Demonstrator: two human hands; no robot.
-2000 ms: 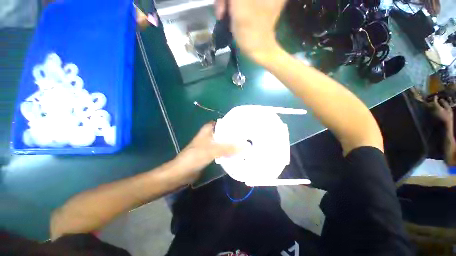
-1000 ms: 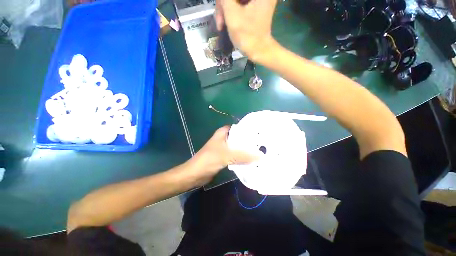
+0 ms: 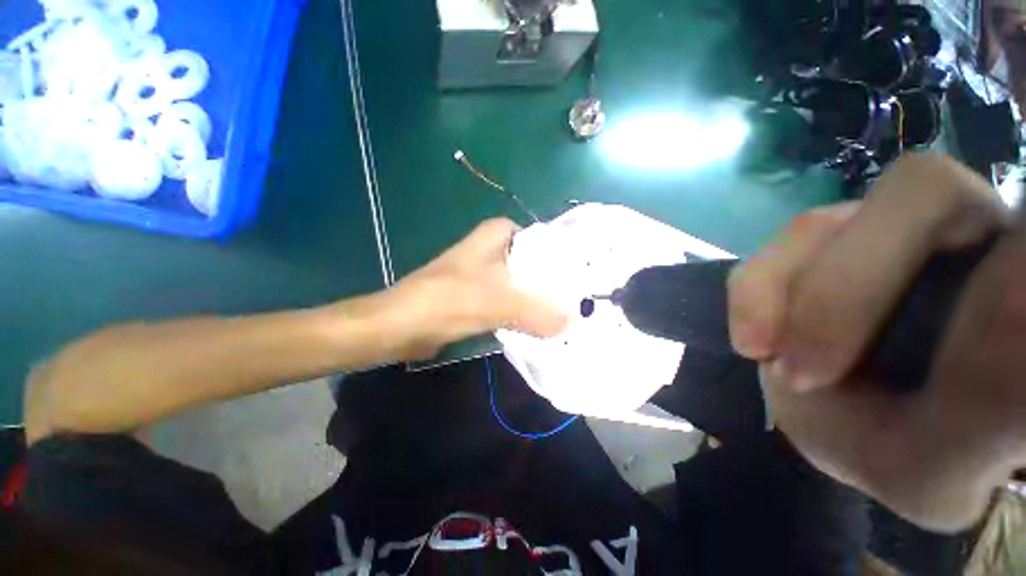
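Observation:
My left hand [image 3: 478, 290] grips the left side of a white round housing [image 3: 596, 242], thumb on its face, at the bench's front edge. The housing has a dark centre hole and flat strips towards the right. A thin wire with a small pale plug [image 3: 459, 155] sticks out at its upper left, and a blue wire [image 3: 520, 432] loops below. My right hand [image 3: 855, 304], large and close to the camera, holds a black electric screwdriver [image 3: 681, 302]. Its thin bit points left, beside the centre hole; whether it touches is unclear.
A blue tray [image 3: 242, 169] with white rings is at the upper left. A grey-white screw feeder [image 3: 512, 59] stands at the back, with a small round metal part [image 3: 585, 118] beside it. Black round modules [image 3: 866, 113] are heaped at the upper right of the green bench [image 3: 450, 203].
My right hand has come from the screw feeder down to the housing with the screwdriver. My left hand still holds the housing, which looks more tilted. The view has shifted.

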